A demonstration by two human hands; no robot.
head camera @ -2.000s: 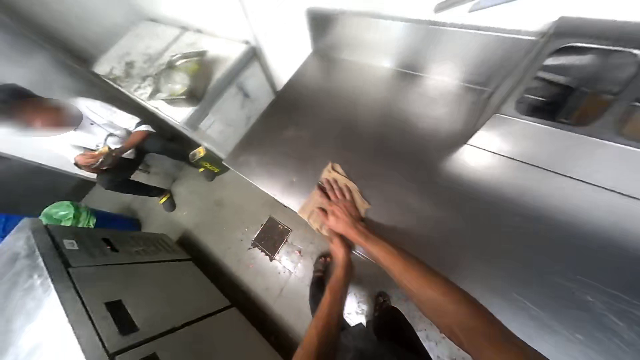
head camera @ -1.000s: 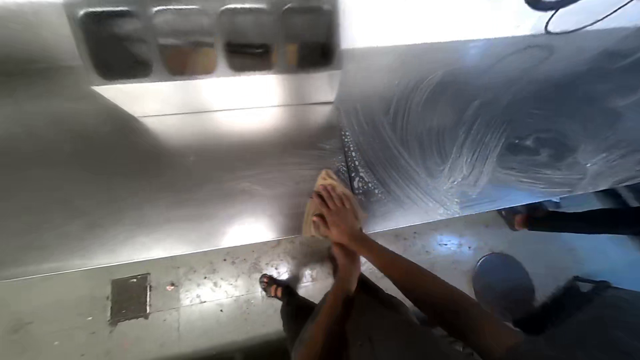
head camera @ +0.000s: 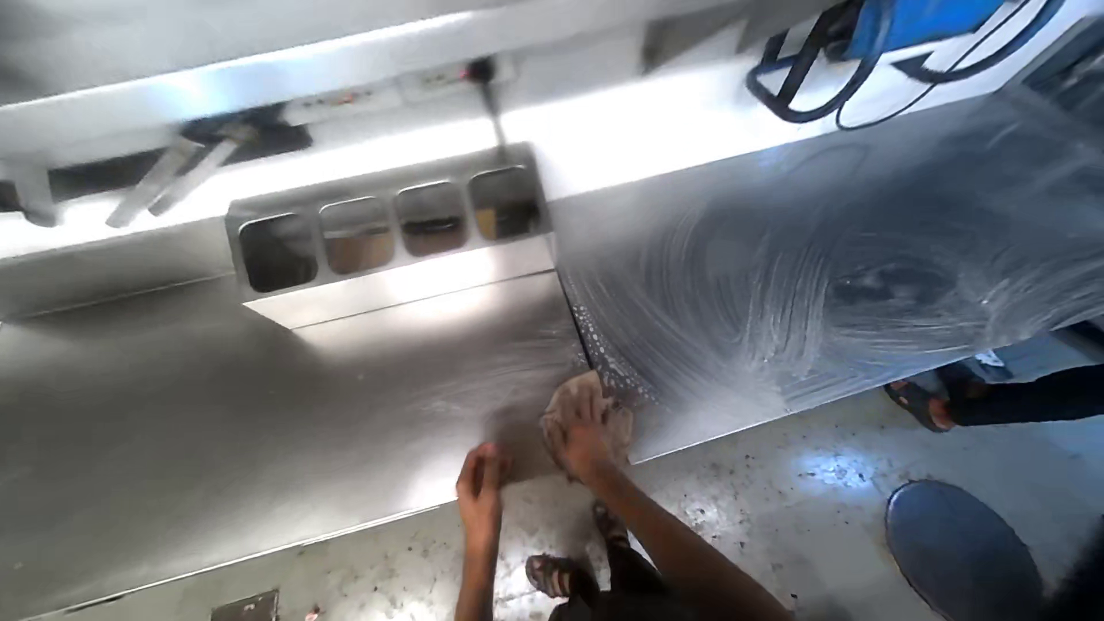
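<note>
My right hand (head camera: 582,435) presses a brown cloth (head camera: 565,401) onto the stainless steel counter (head camera: 345,414), near its front edge and beside a dark seam. Right of that seam, the adjoining metal counter (head camera: 733,285) shows whitish swirling streaks and small droplets. My left hand (head camera: 483,479) is to the left of the cloth, at the counter's front edge, with its fingers curled and no object seen in it. Whether it touches the metal cannot be told.
A steel holder with several inset containers (head camera: 358,235) stands at the back. Behind it are blurred utensils (head camera: 185,172) and a cable. Blue equipment with dark tubing (head camera: 923,26) is at the upper right. A person's foot (head camera: 927,405) and a round dark floor piece (head camera: 962,548) are at the right.
My left hand has come away from my right hand and is now apart, to its left. The view has swung far to the right since the earliest frame, then taken in more of the back wall.
</note>
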